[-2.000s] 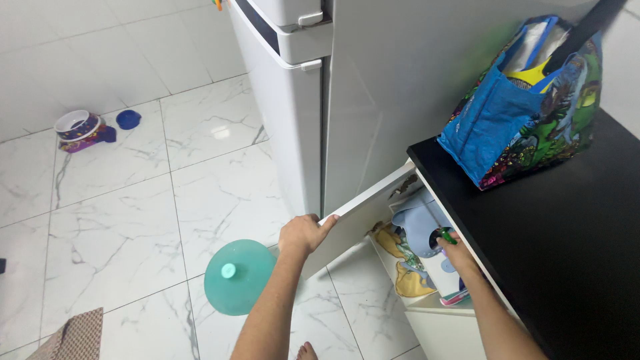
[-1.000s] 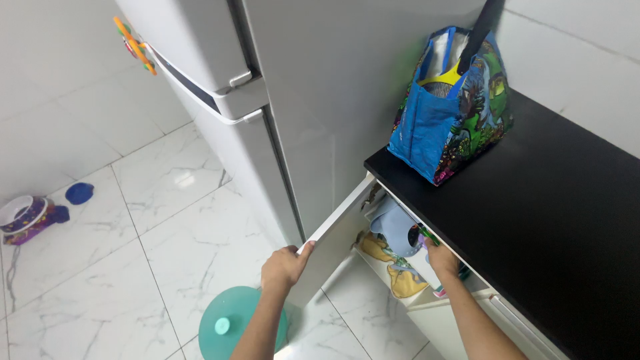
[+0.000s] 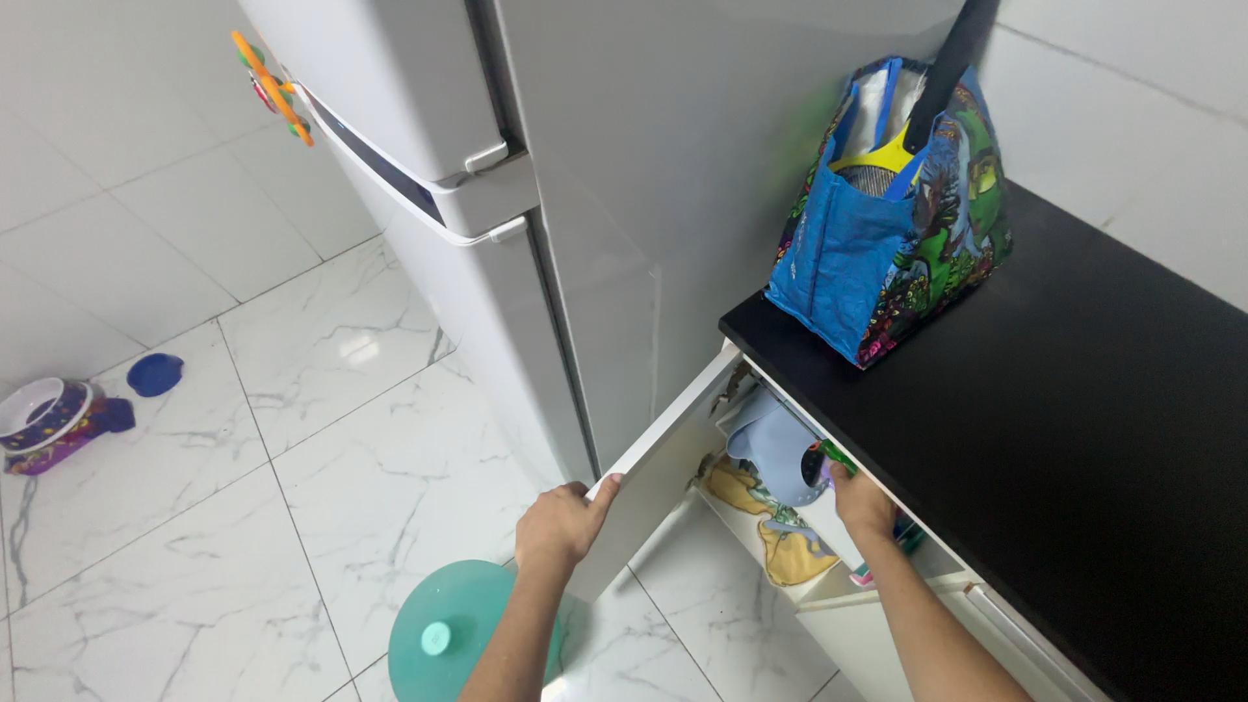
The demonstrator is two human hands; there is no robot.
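My left hand (image 3: 564, 526) grips the top edge of a white cabinet door (image 3: 663, 468), which stands open beside the refrigerator. My right hand (image 3: 863, 502) reaches inside the cabinet under the black countertop, its fingers around something green and purple (image 3: 837, 458) that they partly hide. Close to those fingers is a light blue silicone-like item (image 3: 770, 444) with a dark round part. Below lie yellow patterned cloths (image 3: 795, 554) on the cabinet's white bottom. A white flat item shows beside my right wrist, partly covered by it.
A blue patterned bag (image 3: 858, 253) holding a yellow-framed racket stands on the black countertop (image 3: 1082, 419). The tall refrigerator (image 3: 624, 195) is left of it. On the tiled floor are a teal lidded container (image 3: 487, 609), patterned pet bowls (image 3: 49, 419) and a blue dish (image 3: 156, 374).
Both hands keep nearly the same places, the left on the door's edge and the right inside the cabinet. The view has shifted, showing more of the refrigerator than at first.
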